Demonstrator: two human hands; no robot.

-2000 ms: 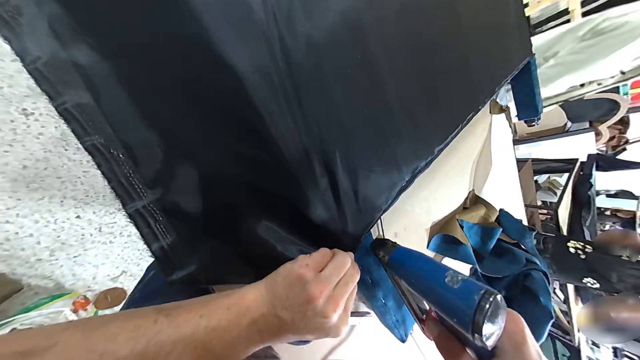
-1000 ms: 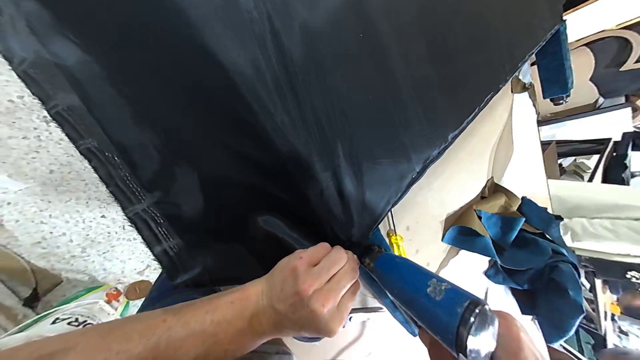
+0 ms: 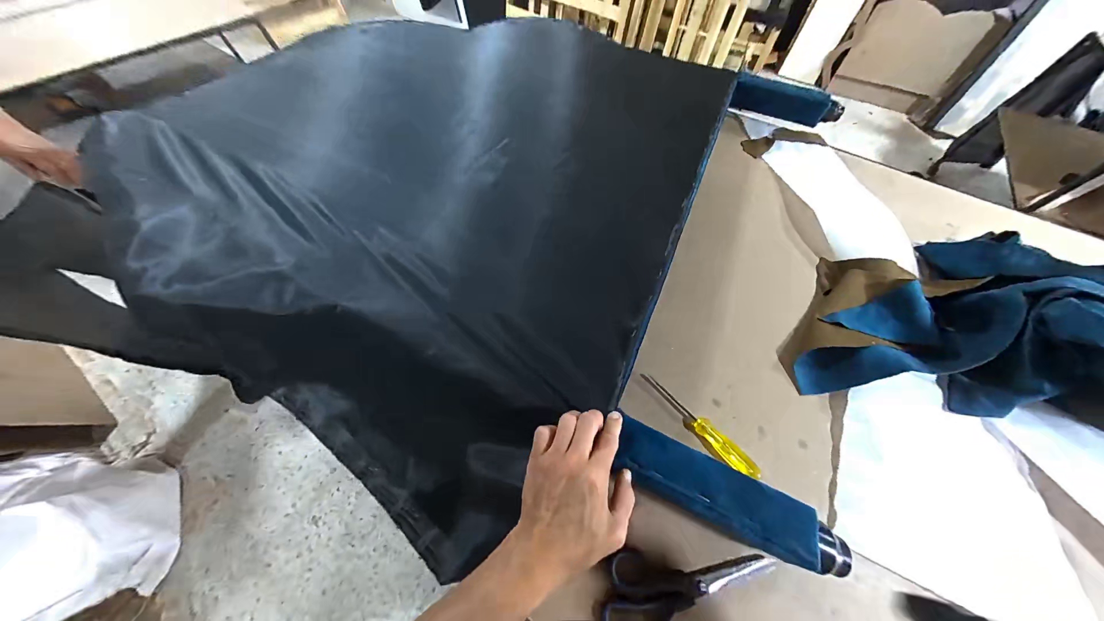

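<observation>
My left hand (image 3: 573,487) presses flat, knuckles up, on the corner of a large black fabric sheet (image 3: 414,259), where it meets a blue fabric-covered leg (image 3: 724,496) with a shiny metal tip. My right hand is out of view; a dark blurred shape shows at the bottom right edge. A screwdriver with a yellow handle (image 3: 723,446) lies just beyond the leg. Dark-handled scissors (image 3: 668,586) lie on the near side, close to my wrist. A second blue-covered leg (image 3: 783,99) sticks out at the far corner of the sheet.
Another person's hand (image 3: 43,159) is at the sheet's left edge. Blue and brown fabric scraps (image 3: 992,319) lie on the right over white material (image 3: 931,492) and a brown board surface (image 3: 733,319). A white bundle (image 3: 86,517) is at lower left, by the speckled floor.
The blue cylindrical tool that my right hand held at the corner has gone from view with that hand. My left hand has opened from a pinch to lie flat. The view has swung widely.
</observation>
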